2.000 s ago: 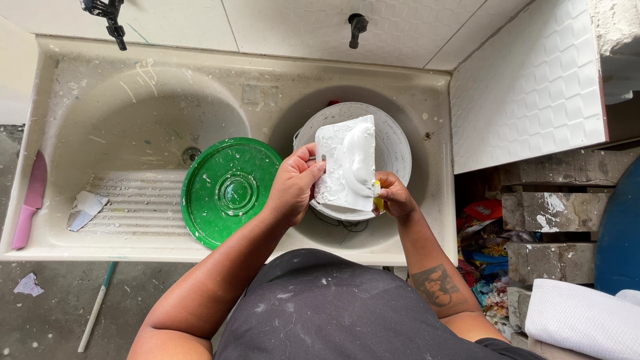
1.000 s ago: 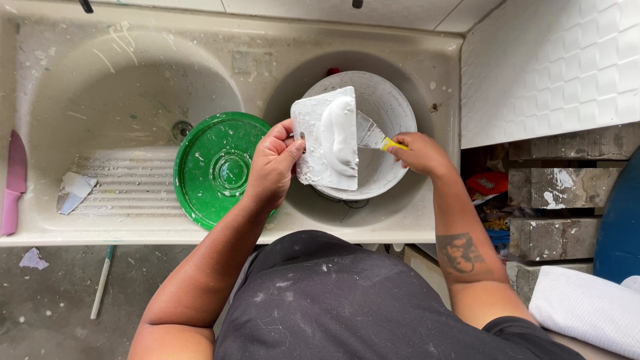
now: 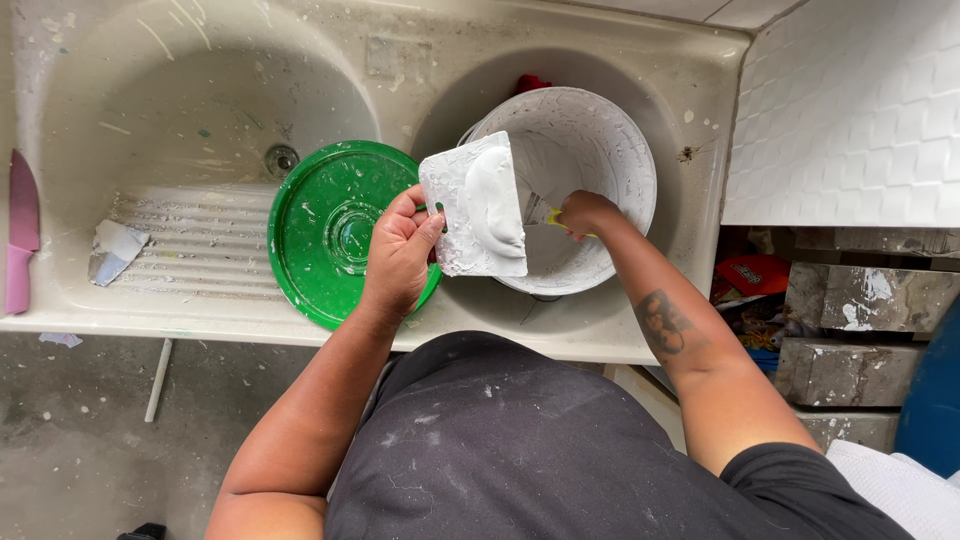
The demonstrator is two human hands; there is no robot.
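My left hand grips a flat white plastic spreader by its slotted edge. A thick mound of white filler paste lies on the spreader's right side. Inside the rim of a white plastic bucket, my right hand holds the yellow handle of a putty knife; part of its blade is hidden behind the spreader. White paste coats the bucket's inner wall. A green bucket lid spattered with white lies partly under my left hand.
The bucket stands in the right basin of a double sink. A pink knife lies on the left rim, and a paste-smeared scrap on the ribbed drainboard. Textured white panel and stained wooden boards are at the right.
My right hand, close beside the spreader two seconds ago, has moved away from it and down into the bucket with the putty knife. The left hand still holds the spreader with paste on it.
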